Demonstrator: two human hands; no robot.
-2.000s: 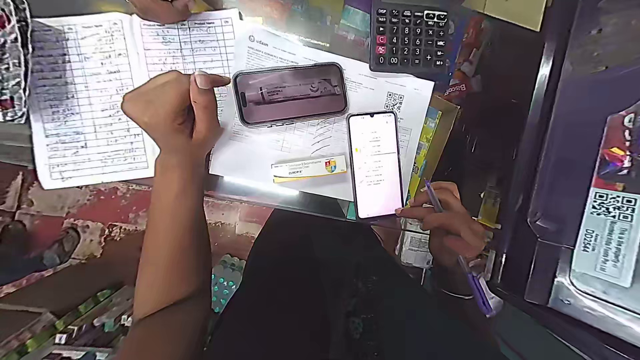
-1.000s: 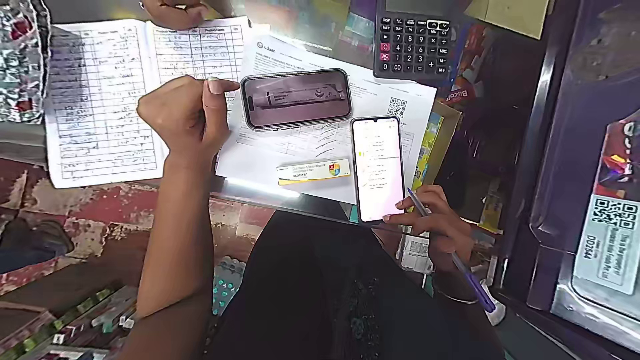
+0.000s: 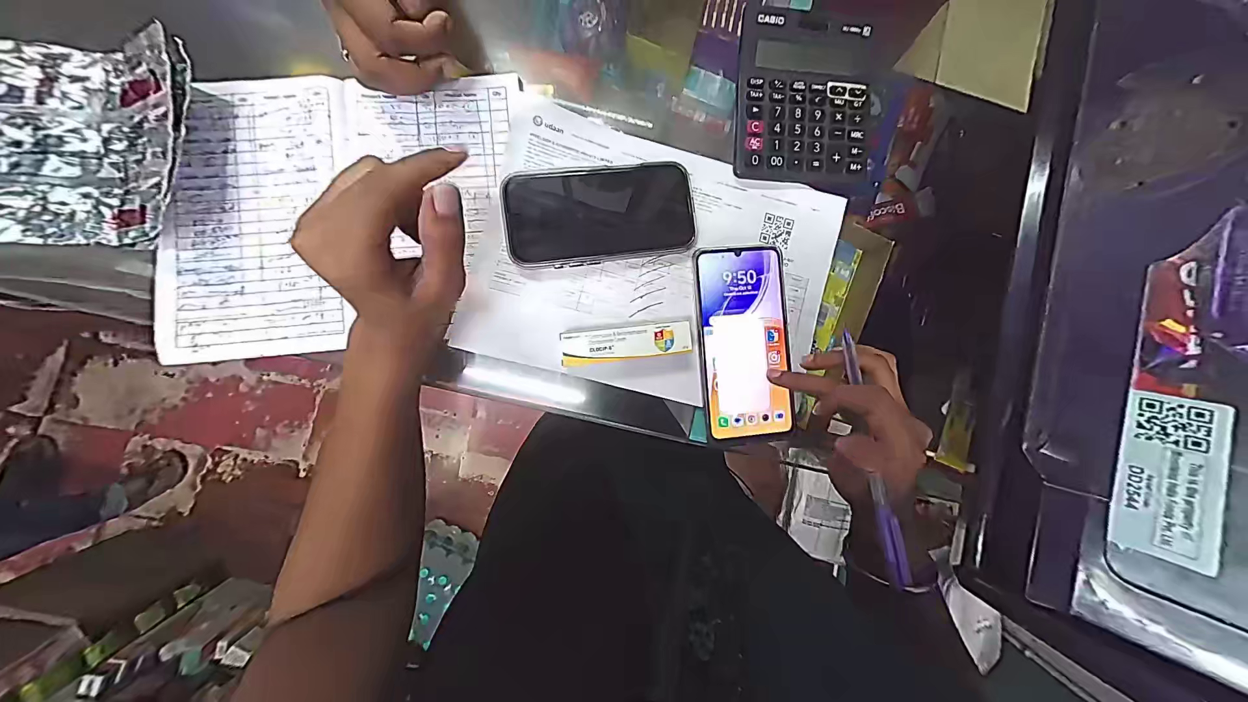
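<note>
My right hand point(image 3: 868, 419) holds a purple pen point(image 3: 885, 522) between its fingers, and one fingertip touches the right edge of a lit smartphone point(image 3: 746, 341) showing a home screen. Above a ruled notebook point(image 3: 258, 224) hovers my left hand point(image 3: 390, 234), its index finger and thumb apart and its other fingers curled, holding nothing. A second smartphone point(image 3: 600, 214) with a dark screen lies on printed papers point(image 3: 546, 302). Between that phone and the counter's edge lies a small white and yellow carton point(image 3: 626, 343).
A Casio calculator point(image 3: 804, 97) lies at the back. Another person's hand point(image 3: 400, 44) rests at the notebook's top edge. Silver foil packaging point(image 3: 88, 141) is at the far left, and a dark machine or cabinet point(image 3: 1131, 322) stands at the right. Blister strips point(image 3: 439, 580) show below the counter.
The upright phone's screen has gone from a white list to a colourful home screen. The other phone's picture has dimmed to dark. My left index finger has lifted away from the dark phone's edge.
</note>
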